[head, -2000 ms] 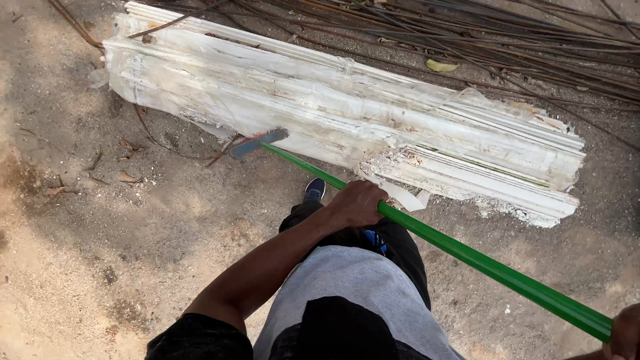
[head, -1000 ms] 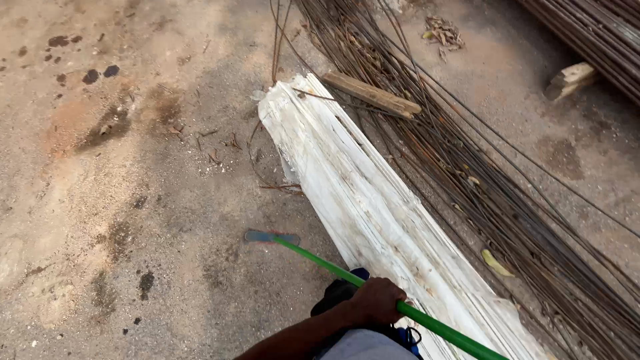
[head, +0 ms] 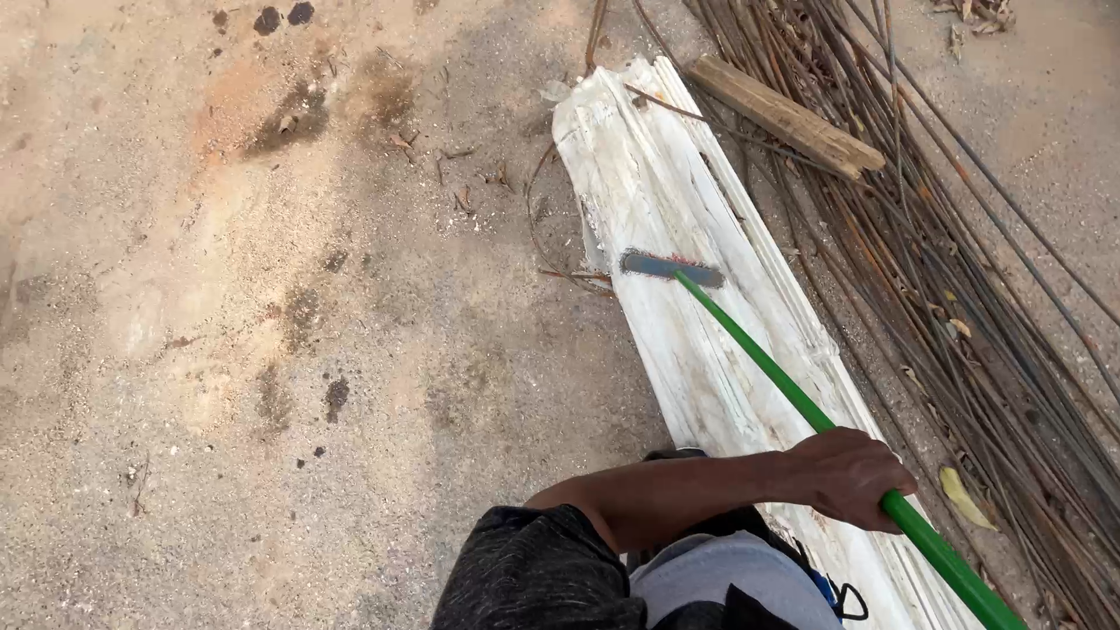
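My left hand [head: 853, 479] grips the green pole [head: 770, 367] of a long-handled broom. The broom head [head: 672, 268], a narrow blue-grey block with a reddish fringe of bristles, is over the upper part of a long white sheet-wrapped bundle [head: 647, 192]; whether it touches cannot be told. The pole runs down to the right and leaves the view at the bottom edge. My right hand is out of view.
Long rusty metal rods [head: 927, 227] lie on the ground right of the bundle, with a short wooden block [head: 787, 118] across them. A yellow leaf [head: 967, 499] lies near my left hand. Sandy ground [head: 350, 394] with dark stains spreads to the left.
The broom head has moved from the ground beside the white bundle to over it. My left hand keeps its hold on the pole. My right hand, seen at first, has left the view. The view has turned.
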